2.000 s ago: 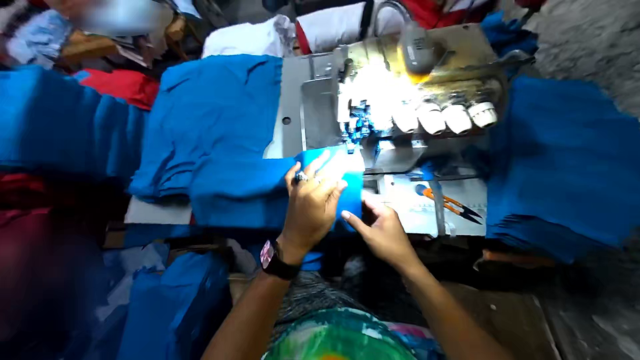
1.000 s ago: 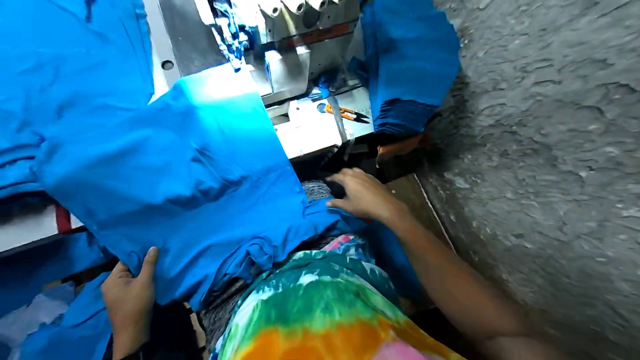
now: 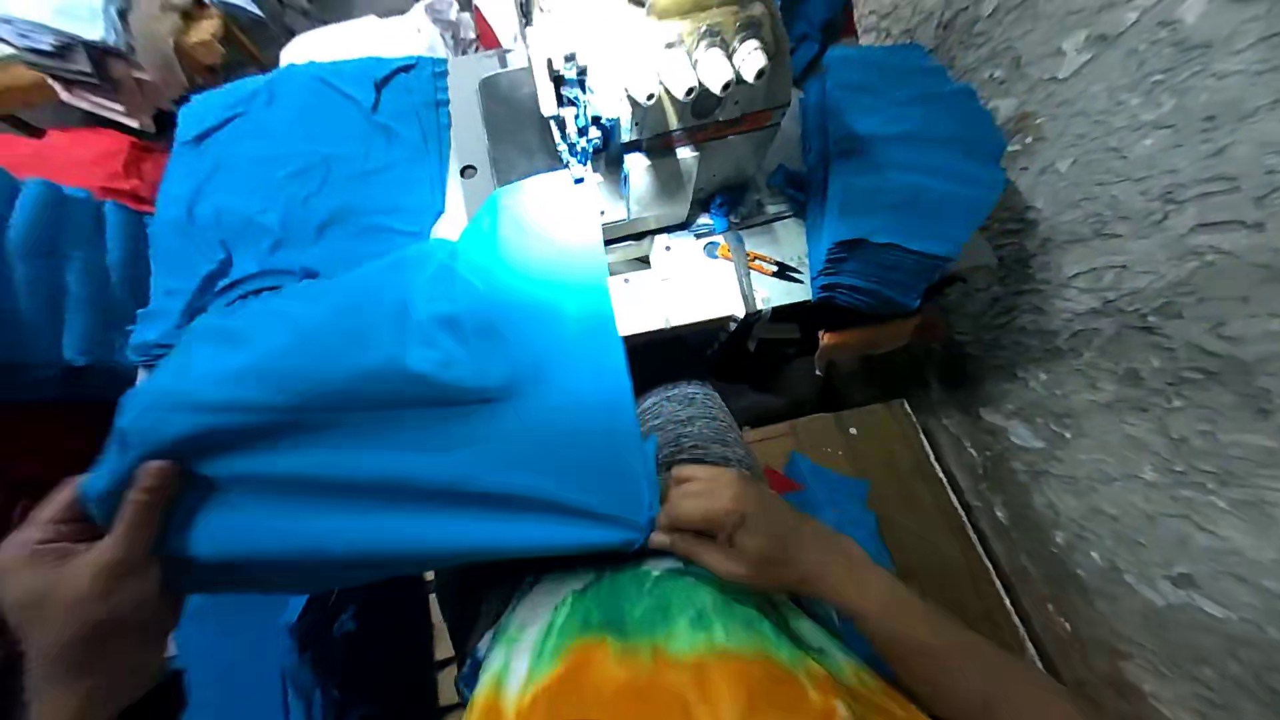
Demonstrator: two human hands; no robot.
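Observation:
A piece of blue fabric (image 3: 400,400) is stretched between my two hands over my lap, its upper end lying beneath the needle area of an overlock sewing machine (image 3: 690,120). At the far left my left hand (image 3: 95,580) grips one corner between thumb and fingers. Near the middle, above my thigh, my right hand (image 3: 735,525) pinches the opposite corner. Bright lamp light washes out part of the machine and the cloth under it. Orange-handled thread snips (image 3: 755,262) lie on the machine's table, right of the fabric.
Stacked blue fabric pieces (image 3: 310,170) lie left of the machine, and another stack (image 3: 890,170) stands at its right. A rough grey wall (image 3: 1130,300) rises on the right. Cardboard (image 3: 920,500) with blue scraps is below. Red cloth (image 3: 90,165) lies at far left.
Two seconds ago both hands were close together at the machine's front edge; now they are far apart with the fabric pulled toward me. Since one second ago the fabric's lower edge has become more taut.

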